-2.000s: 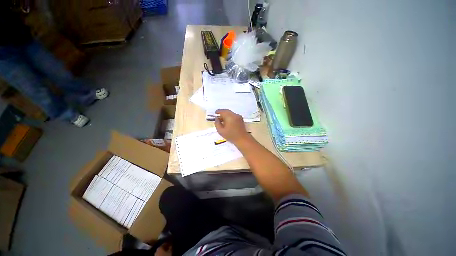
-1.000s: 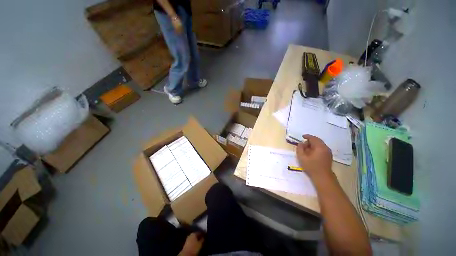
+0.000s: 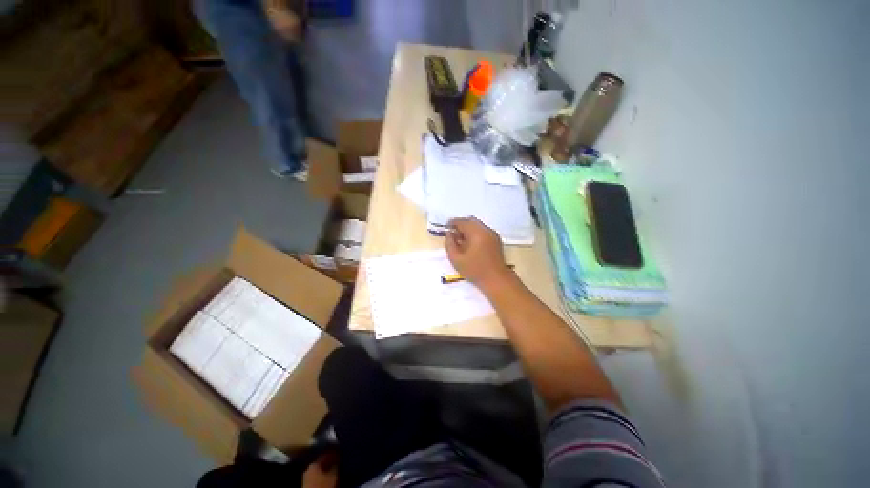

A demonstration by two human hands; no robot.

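Observation:
A white form with punched holes (image 3: 410,301) lies on the desk's near end. My right hand (image 3: 477,252) is over its upper right part, fingers curled, fingertips by the lower edge of the papers beyond. A yellow pen (image 3: 452,279) sticks out left from under the hand, and a dark end shows right of the wrist; whether the hand grips it is hidden. My left hand (image 3: 321,473) is low by my lap, small, dark and partly hidden. An open carton (image 3: 292,403) beside my knees holds rows of white boxes (image 3: 250,343).
Ruled papers (image 3: 477,195) lie further up the desk. A phone (image 3: 614,224) rests on a green form stack (image 3: 569,243) by the wall. A black paddle (image 3: 445,95), orange item (image 3: 480,78), plastic bag (image 3: 510,114) and bottle (image 3: 593,112) stand behind. A person (image 3: 262,86) is beyond open cartons.
The camera view has swung back toward the wall, so the desk appears further left. My right hand and the pen keep about the same place over the form. The boxes look unchanged.

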